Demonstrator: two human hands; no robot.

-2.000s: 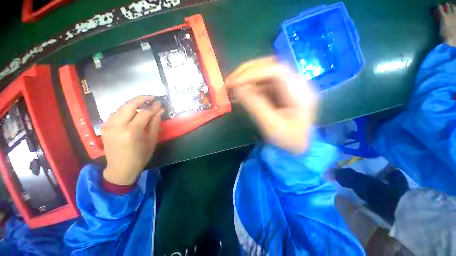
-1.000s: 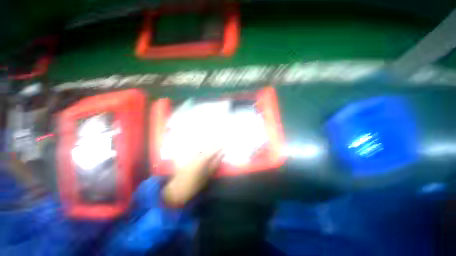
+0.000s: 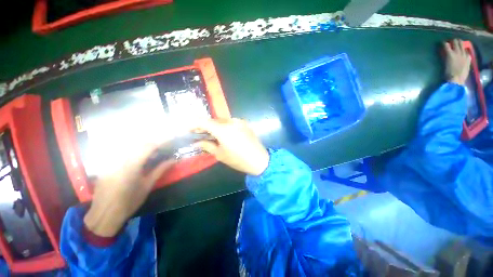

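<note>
An opened tablet point(image 3: 186, 105) lies in a red frame point(image 3: 216, 89) in front of me, with its silver-white battery point(image 3: 121, 121) glaring. My left hand point(image 3: 121, 189) is blurred over the lower edge of the battery, its fingers reaching toward the right; whether it holds anything is not clear. My right hand point(image 3: 235, 142) is over the lower right of the tablet, at the circuit board, with thumb and forefinger close together. Any small part between its fingertips is too small to tell.
An open blue bin point(image 3: 327, 100) with shiny contents stands right of the tablet. A second tablet in a red frame point(image 3: 38, 178) lies at the left. A neighbour's hand point(image 3: 458, 62) touches another red frame at the far right. A chipped rail point(image 3: 243, 30) and grey post point(image 3: 365, 11) are behind.
My right hand, raised beside the bin two seconds ago and out of sight one second ago, is now over the tablet's board. My left hand stays at the tablet. The head view has swung.
</note>
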